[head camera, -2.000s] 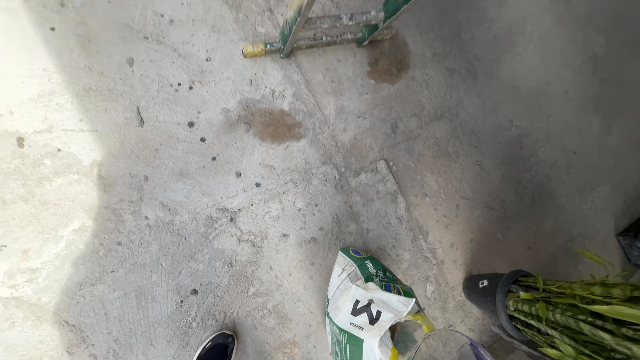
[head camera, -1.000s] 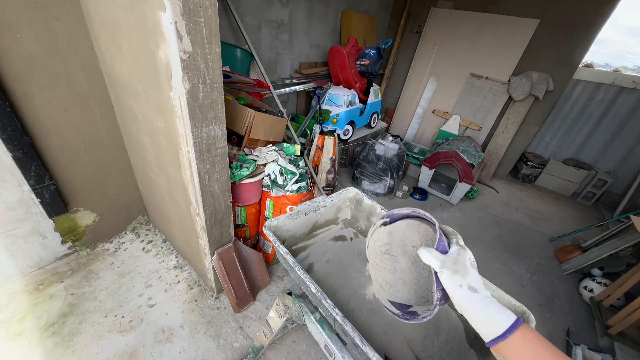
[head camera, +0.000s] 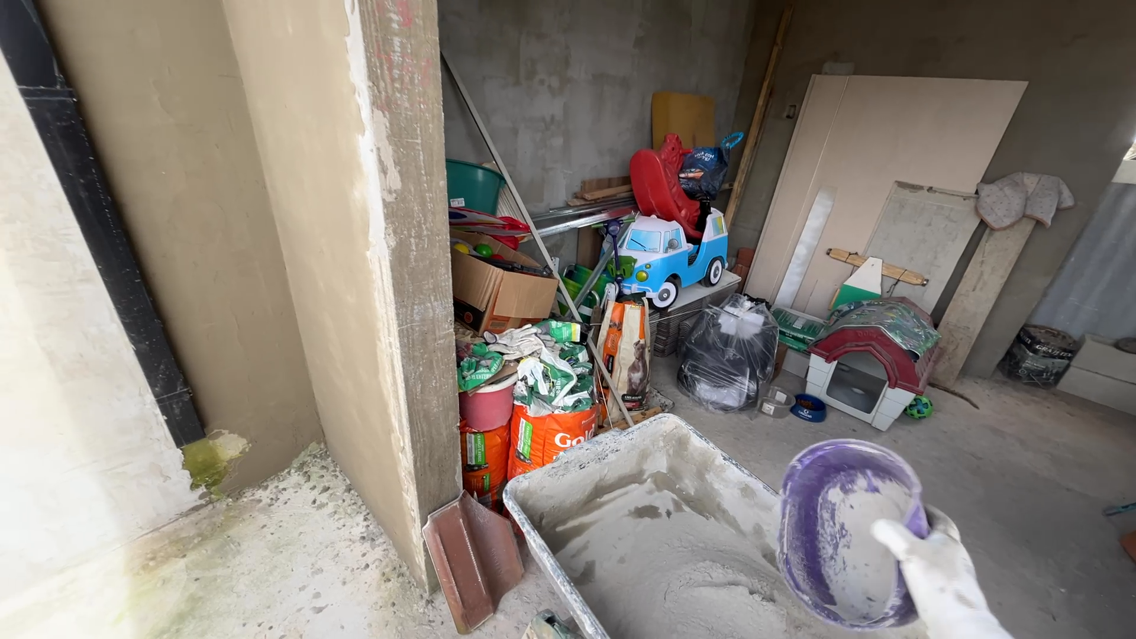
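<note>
My right hand (head camera: 936, 568), in a white glove, grips the rim of a purple plastic bucket (head camera: 799, 515) at the lower right. The bucket is tilted, and its inside wall is smeared with grey mortar; some mortar shows inside it. Just left of the bucket stands a large mixing trough (head camera: 555, 555) with wet grey mortar (head camera: 674, 559) in it. The mortar's surface has a rounded mound with ripples near the bucket. My left hand is out of the frame.
A plastered wall end (head camera: 413, 311) rises left of the trough, with a brown roof tile (head camera: 475, 559) at its foot. Behind are orange sacks (head camera: 550, 435), a cardboard box (head camera: 506, 288), a blue toy car (head camera: 674, 253), a wrapped black bundle (head camera: 728, 355) and a plastic kennel (head camera: 865, 382).
One second ago the bucket was over the trough, full of grey material; now it shows much of its purple inside and is further right. Two seconds ago the view faced the floor.
</note>
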